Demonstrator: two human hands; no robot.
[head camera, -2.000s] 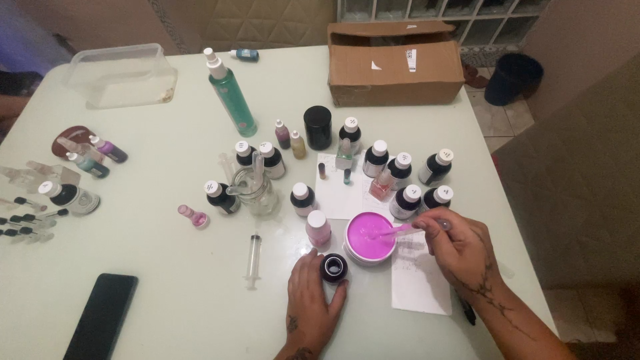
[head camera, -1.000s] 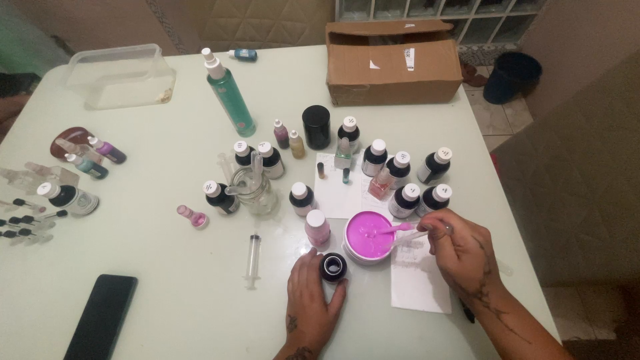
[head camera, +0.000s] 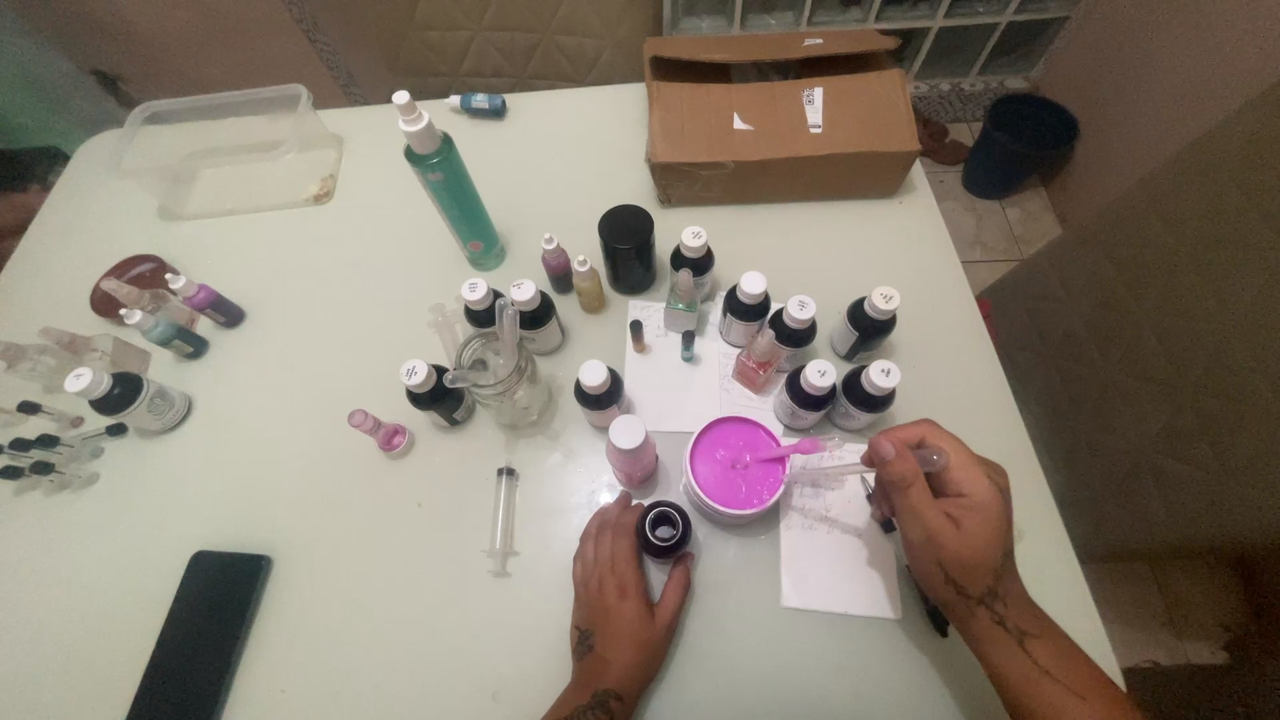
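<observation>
My left hand (head camera: 625, 590) rests on the table with its fingers and thumb around an uncapped dark bottle (head camera: 664, 530). Between the fingers and thumb of my right hand (head camera: 940, 500) is a clear plastic pipette (head camera: 850, 468), its tip pointing left at the rim of a white tub (head camera: 735, 510). Bright pink-purple liquid (head camera: 735, 465) fills the tub, and a pink-coated stirrer (head camera: 800, 449) leans out over its right side. A pink bottle with a white cap (head camera: 631, 455) stands left of the tub. A handwritten paper sheet (head camera: 840, 580) lies under my right hand's side.
Several white-capped dark bottles (head camera: 804, 395) stand behind the tub. To the left are a glass jar with pipettes (head camera: 515, 395), a syringe (head camera: 503, 520) and a phone (head camera: 200, 640). Farther back are a green spray bottle (head camera: 455, 200), a cardboard box (head camera: 780, 130) and a clear plastic container (head camera: 240, 195).
My right hand has shifted slightly right, and the pipette now shows apart from the pink stirrer. My left hand has stayed at the dark bottle.
</observation>
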